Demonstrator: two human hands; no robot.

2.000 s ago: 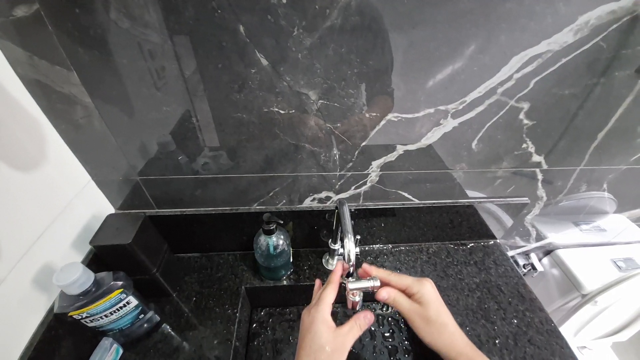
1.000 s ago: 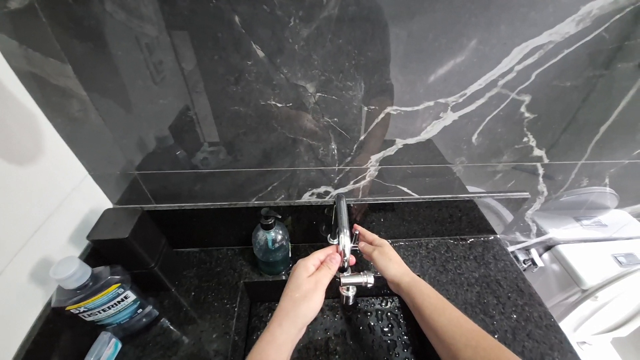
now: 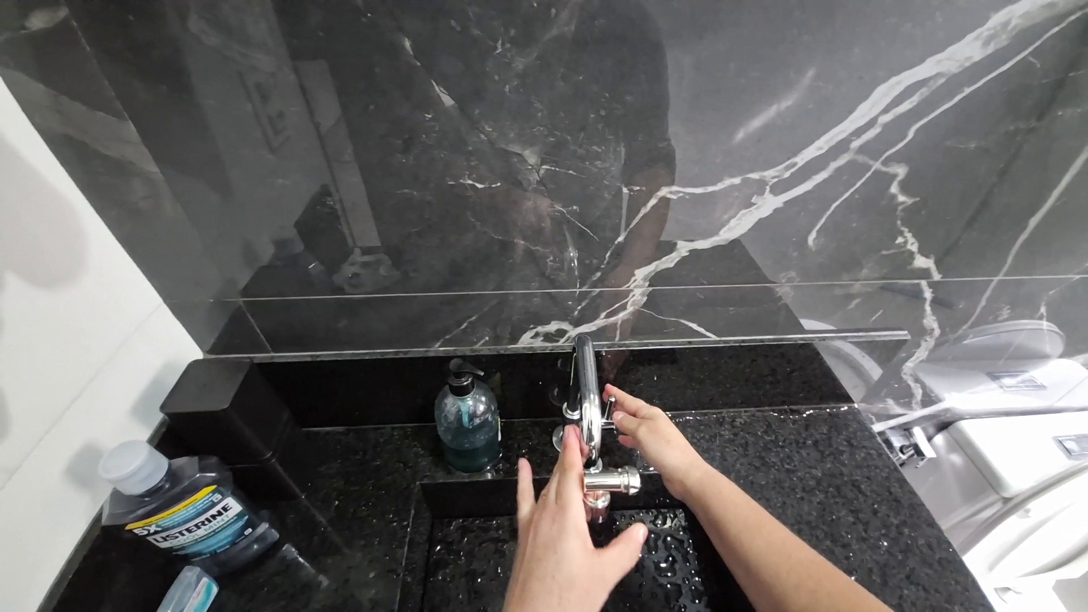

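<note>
A chrome gooseneck faucet (image 3: 588, 382) arches over the black stone sink basin (image 3: 416, 544), a chrome fitting (image 3: 614, 481) at its outlet end. My left hand (image 3: 571, 527) is spread in front of it, fingertips at the left side of the curved spout; whether they touch it cannot be told. My right hand (image 3: 656, 433) has its fingers at the small lever handle (image 3: 609, 411) on the faucet's right side, with the grip partly hidden. Behind and left of the sink stands a clear pump bottle (image 3: 467, 421) with blue-green liquid. Drops of water cover the basin floor.
A Listerine mouthwash bottle (image 3: 191, 510) lies tilted in view on the left of the counter, beside a black box-shaped container (image 3: 225, 408) and a small clear-and-blue item (image 3: 189, 591). A dark marble wall (image 3: 476, 170) rises behind. White toilet (image 3: 1011, 459) at the right.
My left hand has come away from the upper spout, where it was one second ago, and its fingers have spread. My right hand remains near the right side of the faucet.
</note>
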